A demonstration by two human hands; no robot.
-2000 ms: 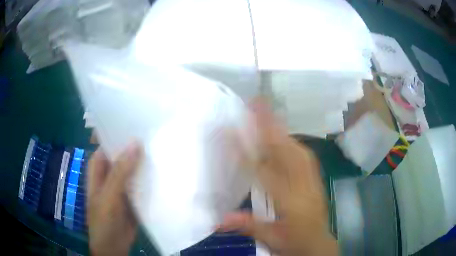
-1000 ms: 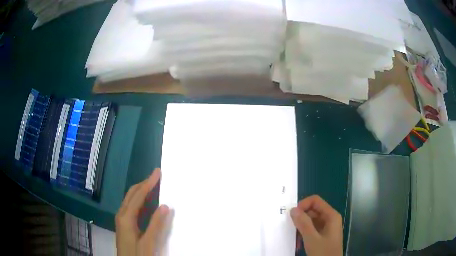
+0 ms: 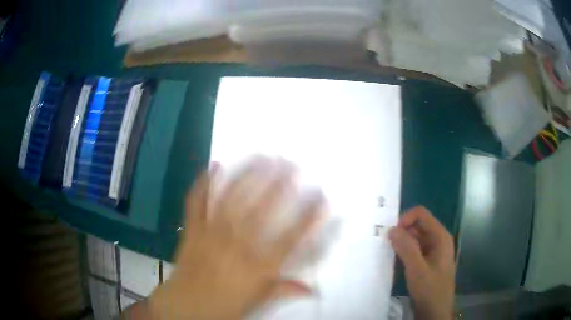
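A bright white back sheet (image 3: 307, 125) lies flat on the dark-green bench in front of me, with two small dark marks near its right edge. My left hand (image 3: 250, 225) is blurred and spread over the lower left part of the sheet, fingers apart, and hides that part. My right hand (image 3: 424, 250) is at the sheet's right edge beside the lower mark, with thumb and forefinger closed on the edge.
Blue cell array piles (image 3: 91, 137) lie at left. Film stacks (image 3: 300, 28) stand at the back on a cardboard base (image 3: 188, 53). A small film piece (image 3: 514, 112), coloured loops (image 3: 545, 145) and a glass sheet (image 3: 494, 219) are at right. White lay-ups (image 3: 139, 272) sit low at left.
My left hand has moved from the sheet's left edge onto its surface. My right hand stays at the right edge. The view has shifted, so the bench things sit higher in the picture.
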